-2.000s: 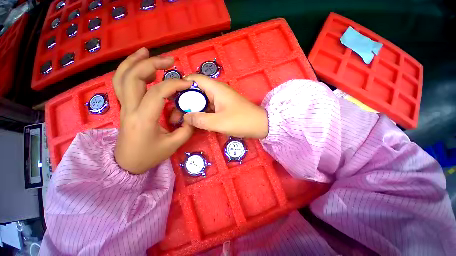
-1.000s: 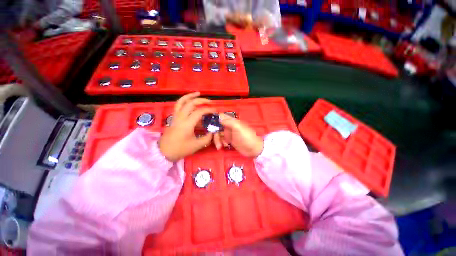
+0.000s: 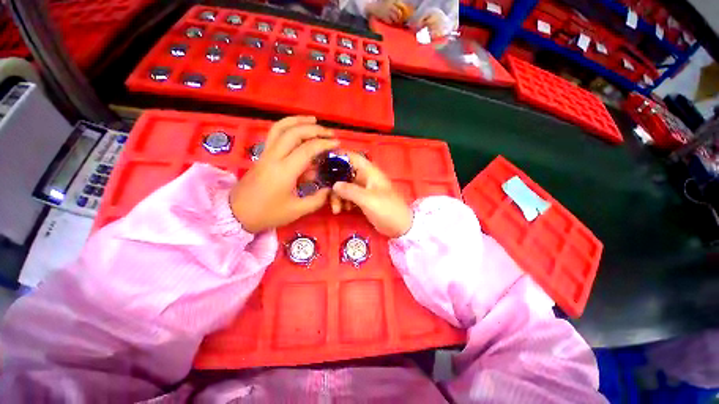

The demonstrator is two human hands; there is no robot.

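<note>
A watch head [image 3: 336, 169] is held above the red watch tray [image 3: 410, 312], its dark glossy side showing. My left hand [image 3: 277, 177] and my right hand [image 3: 374, 197] both grip it between thumb and fingers. A second metal piece seems to show by my left fingertips, partly hidden. Two watch heads lie in tray pockets below my hands, a left one [image 3: 301, 249] and a right one [image 3: 355, 249]. Another watch head [image 3: 217, 142] lies in the back row, and one beside my left hand [image 3: 257, 149] is partly covered.
A filled red tray [image 3: 260, 95] lies beyond. A small red tray [image 3: 552, 260] with a pale-blue slip [image 3: 525, 197] is at right. A calculator [image 3: 83, 166] is at left. Another person's hands [image 3: 410, 17] are at the far bench, with blue shelving [image 3: 516, 30] behind.
The view has tilted up, bringing the far bench and shelves in. The held watch head showed a white flash two seconds ago and looks dark now. Both hands keep their grip.
</note>
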